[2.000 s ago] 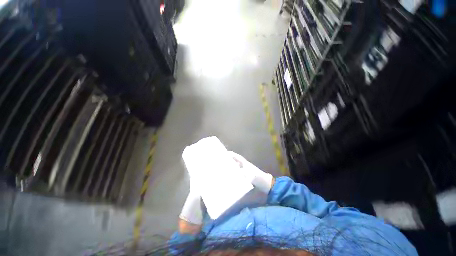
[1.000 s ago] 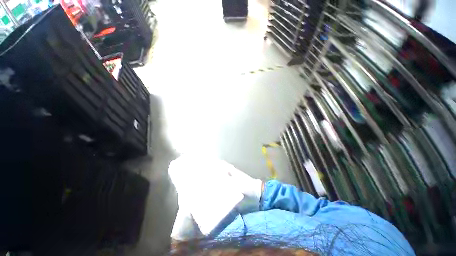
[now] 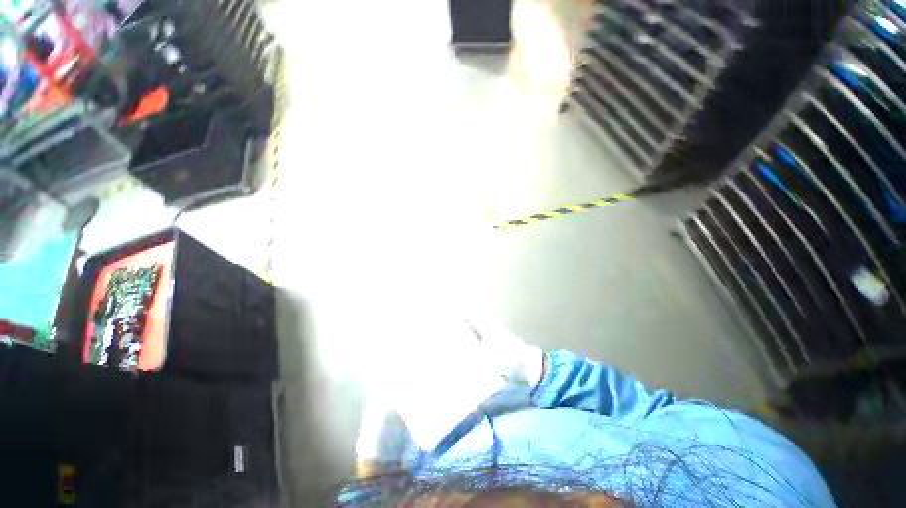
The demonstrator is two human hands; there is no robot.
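Observation:
A white cloth stack point(image 3: 427, 392) is in front of my body at the bottom middle, its far part lost in floor glare. My right hand point(image 3: 509, 359), in a white glove, holds its right side. My left hand point(image 3: 377, 437), also white-gloved, is at its lower left, partly hidden and washed out. Both hands hold the stack. The fingers are hard to tell from the white cloth.
On the left, a black crate point(image 3: 224, 313) holds circuit boards point(image 3: 124, 308) on red-orange foam. Another black crate point(image 3: 194, 154) stands beyond. Racks point(image 3: 775, 248) line the right. A dark box point(image 3: 481, 22) stands ahead. Yellow-black tape point(image 3: 566, 211) crosses the grey floor.
I have moved forward along the aisle. The crate with boards and the floor tape have come nearer, and the racks have shifted. My hands still hold the white stack at my front.

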